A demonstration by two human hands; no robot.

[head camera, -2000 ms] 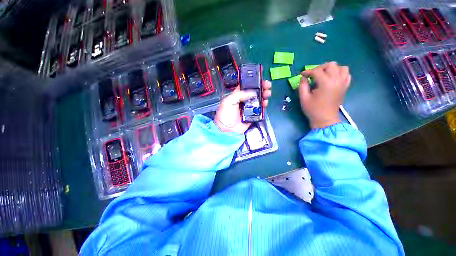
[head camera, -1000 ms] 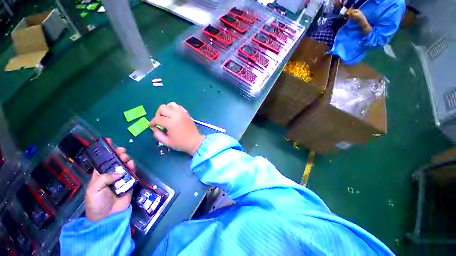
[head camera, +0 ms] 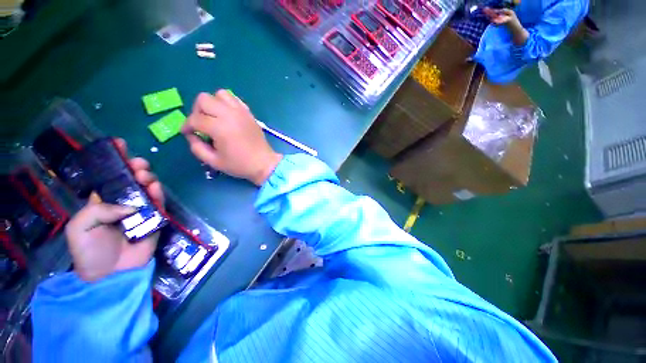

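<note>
My left hand point(head camera: 106, 234) holds a black mobile phone point(head camera: 117, 181) with its back up, the thumb on its silvery lower end, above the clear blister tray point(head camera: 212, 248) at the lower left. My right hand point(head camera: 227, 135) is over the bench by the green pieces, fingers curled down; its fingertips are partly hidden, so whether they hold anything cannot be told. Two green pieces point(head camera: 164, 113) lie left of it, and more green shows beside and behind its fingers. A thin white tool point(head camera: 287, 137) lies on the bench behind my right hand.
A tray of red phones point(head camera: 368, 92) stands at the bench's far edge. Two small white cylinders point(head camera: 205, 50) lie near the metal post's foot point(head camera: 185, 25). Cartons point(head camera: 464, 174) stand on the floor beyond, one with yellow scraps, one with clear film. A person in blue point(head camera: 542, 35) is beyond them.
The view has swung to the right, bringing in the cartons and the other person. My left hand still holds the phone. My right hand remains by the green pieces.
</note>
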